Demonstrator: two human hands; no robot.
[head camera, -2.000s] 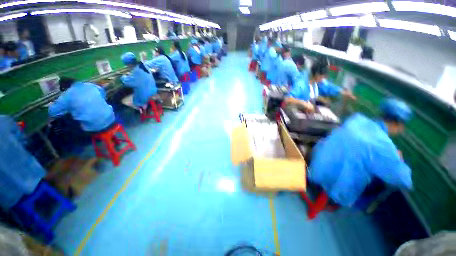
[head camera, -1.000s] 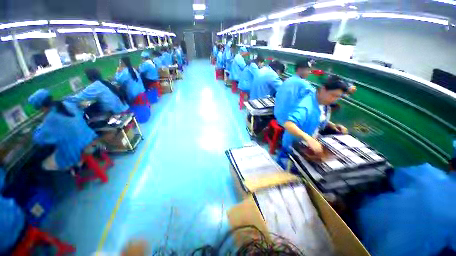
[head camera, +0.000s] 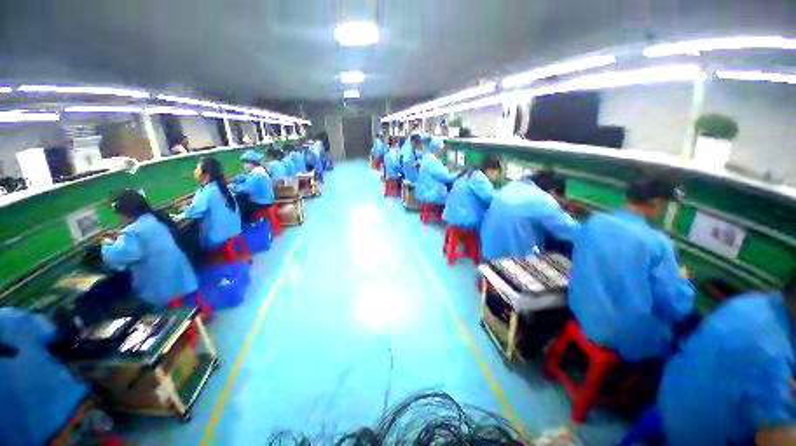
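Observation:
Neither of my hands can be made out. Dark, thin strands show at the bottom edge, with a small pale blurred patch beside them that I cannot identify. A metal-framed trolley at the right bears black trays with rows of light-faced part-built phones. A second trolley at the lower left holds dark and white flat items, too blurred to name surely.
A blue aisle floor with yellow lines runs ahead between two green benches. Workers in blue smocks sit along both sides on red stools. Blue bins stand at the left. A smocked worker is close at the lower right.
The view has moved forward along the aisle and tilted up. The open carton and the large tray stack at the right have left the picture. The farther right trolley now appears nearer.

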